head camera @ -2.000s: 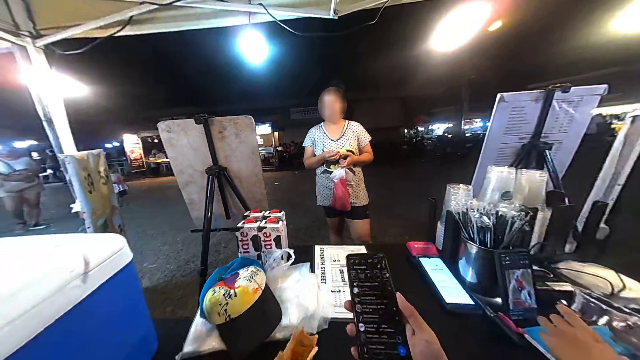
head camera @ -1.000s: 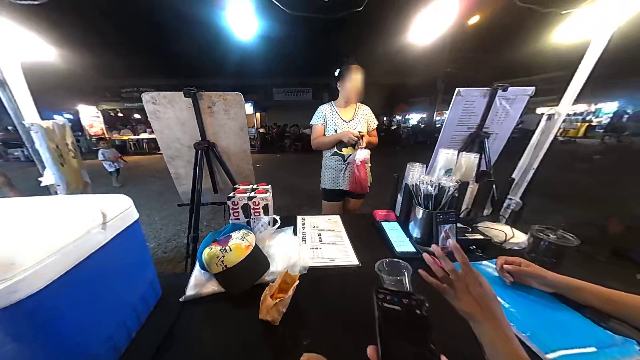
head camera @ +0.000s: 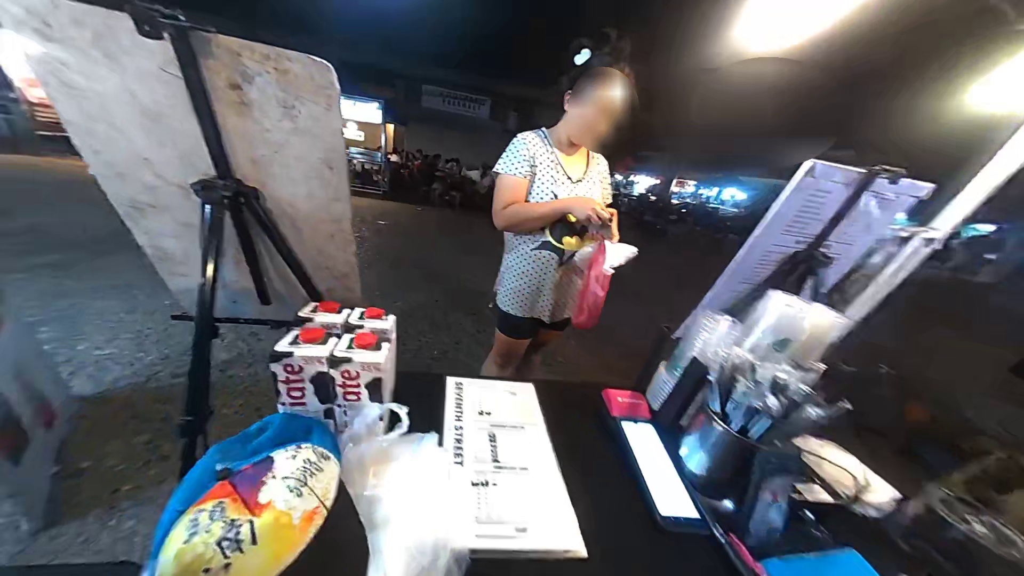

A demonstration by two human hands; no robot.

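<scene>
Neither of my hands shows in the head view now. A printed menu sheet (head camera: 512,472) lies flat on the black-covered table. Left of it are a white plastic bag (head camera: 408,496), a blue cap with a painted, colourful front (head camera: 256,504) and several milk cartons with red caps (head camera: 336,360). To the right of the sheet lies a phone with a lit white screen (head camera: 660,472), a pink object (head camera: 626,402) at its far end. Beside it stands a metal container (head camera: 716,452) full of wrapped utensils, with clear plastic cups (head camera: 792,328) behind.
Across the table stands a person (head camera: 552,232) with a pink bag (head camera: 594,288). A tripod (head camera: 216,192) holds a large board (head camera: 280,144) at the left; another board with a printed list (head camera: 784,224) stands at the right. Part of a blue item (head camera: 820,562) shows at the bottom edge.
The view has swung and tilted strongly. The hand holding a dark phone, the hands at the right, the brown paper pouch and the cooler seen earlier are out of the picture.
</scene>
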